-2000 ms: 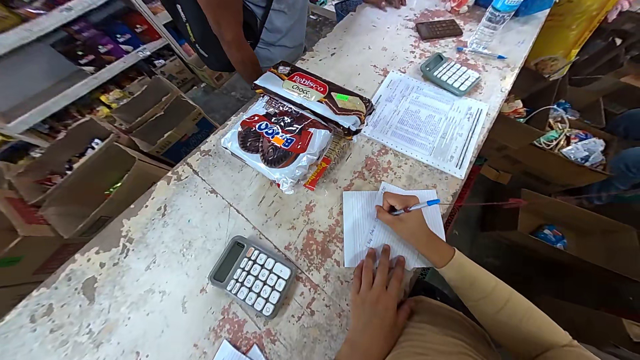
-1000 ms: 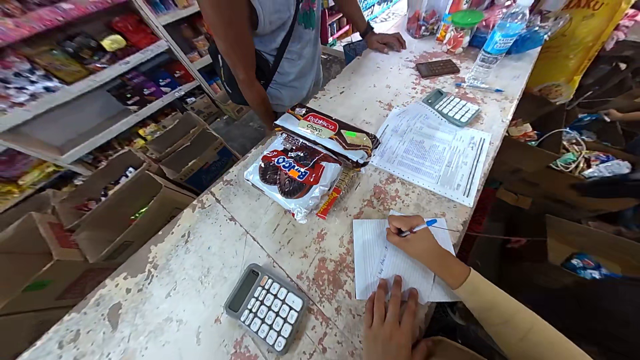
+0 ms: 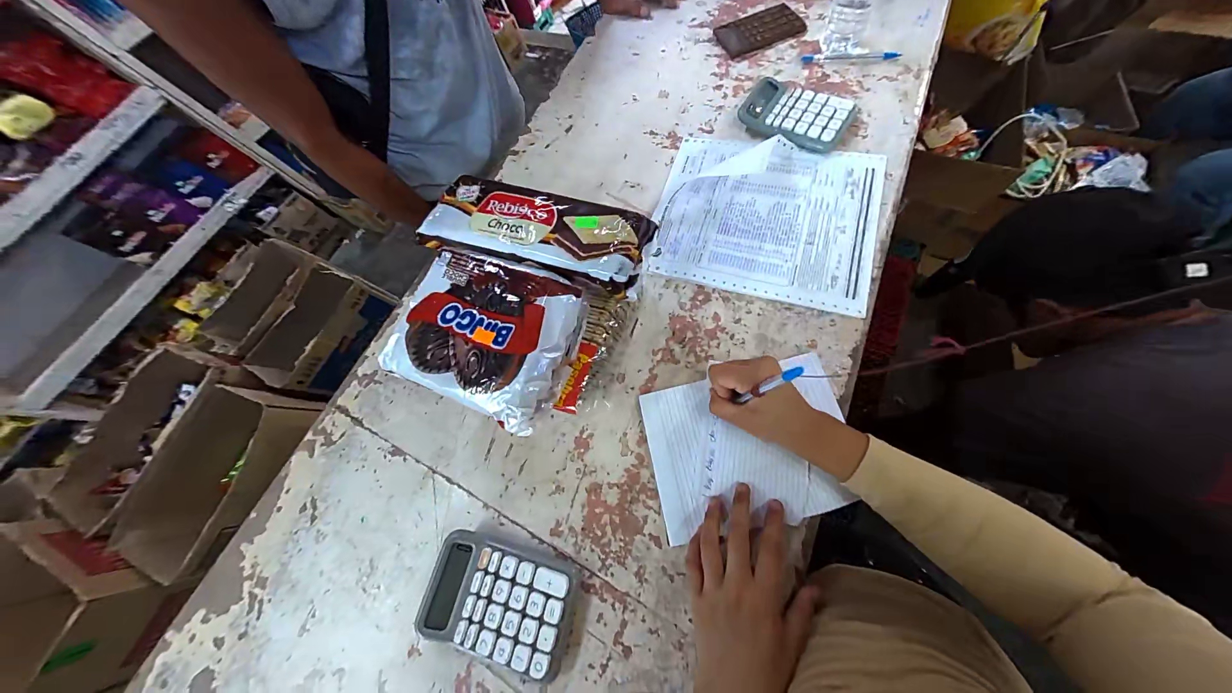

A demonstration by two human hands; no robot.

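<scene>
My right hand grips a blue-capped ballpoint pen, its point down on a lined paper sheet that bears a line of handwriting. Flat with fingers apart, my left hand presses on the lower edge of that sheet. To the left lies a grey calculator with white keys. Beyond the sheet are a Bingo biscuit pack, a Rebisco pack and a smaller clear pack with a red end, close together. A stack of printed forms lies farther off, one corner curled up.
On the worn painted counter also stand a second calculator, a brown bar-shaped object, another pen and a clear bottle. A person stands across it. Open cartons line the left; another person crouches at right.
The person across the counter had a hand resting on its far part one second ago; that arm has shifted toward the top edge. My right hand stays on the pen. The view has shifted.
</scene>
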